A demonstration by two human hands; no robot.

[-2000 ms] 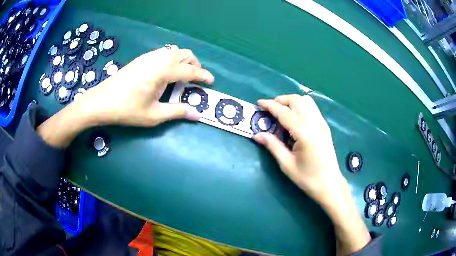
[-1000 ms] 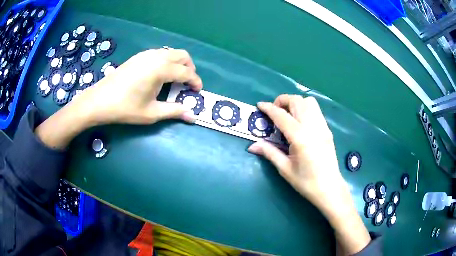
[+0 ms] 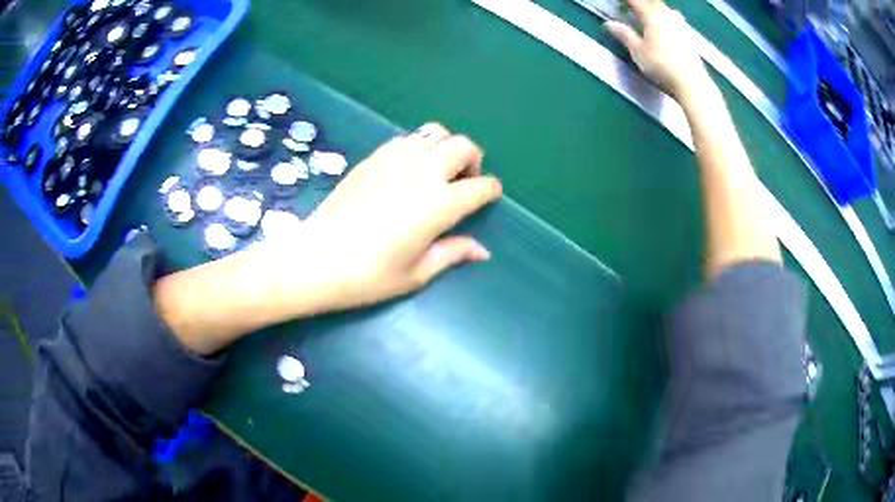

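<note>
My left hand (image 3: 393,221) rests low over the green mat, thumb and fingers apart, with nothing seen between them. My right hand (image 3: 662,44) is stretched to the far side, at the top edge of the picture. A pale strip-like thing (image 3: 601,8) lies by its fingers, blurred and cut off by the edge; I cannot tell whether the hand grips it. Loose black round parts with pale centres (image 3: 209,198) lie in a pile left of my left hand. One single round part (image 3: 290,369) lies nearer the front.
A blue tray heaped with round parts (image 3: 218,61) stands at the left. A small blue bin with dark contents (image 3: 803,118) is at the far right. White lines (image 3: 550,39) run along the bench. My right sleeve covers much of the right side. Part of a lower blue bin (image 3: 184,439) shows below the bench edge.
The strip with round parts is gone from between my hands. My right hand has moved far away to the top. My left hand has opened. The view has turned, showing more of the blue tray.
</note>
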